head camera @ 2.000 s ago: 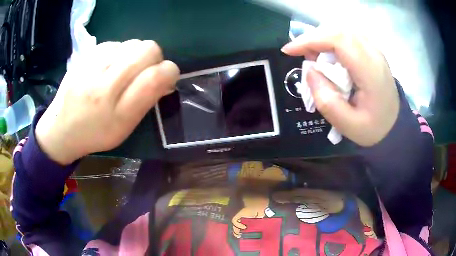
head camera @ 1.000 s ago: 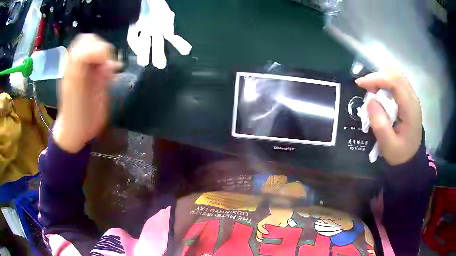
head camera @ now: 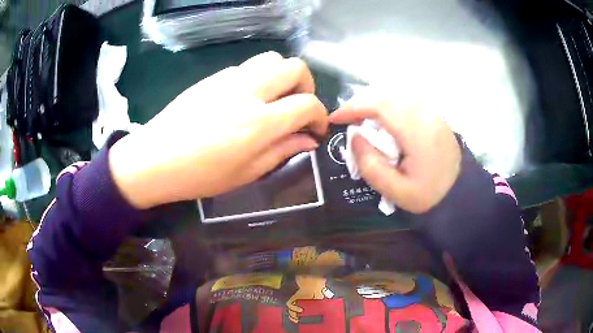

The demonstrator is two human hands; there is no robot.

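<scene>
The black speaker unit (head camera: 354, 211) lies flat at the bench's front edge, its screen (head camera: 273, 193) framed in silver-white and a round control to the right. My left hand (head camera: 227, 127) is bare and reaches over the screen's upper part, fingers bent towards the control. Whether its fingertips hold anything cannot be told. My right hand (head camera: 409, 153) holds a crumpled white cloth or tissue (head camera: 377, 144) over the unit's right end, with its forefinger near my left fingertips.
Black units (head camera: 68, 71) stand in a row at the left. A white glove (head camera: 112, 91) lies beside them, and a green-nozzled bottle (head camera: 31, 180) is at far left. Clear-wrapped panels (head camera: 221, 25) are stacked at the back. Pale, shiny film (head camera: 422, 52) is heaped at back right.
My left hand, out at the left by the bottle one second ago, is now over the screen near my right hand. My right hand still holds the white cloth. The camera view has shifted.
</scene>
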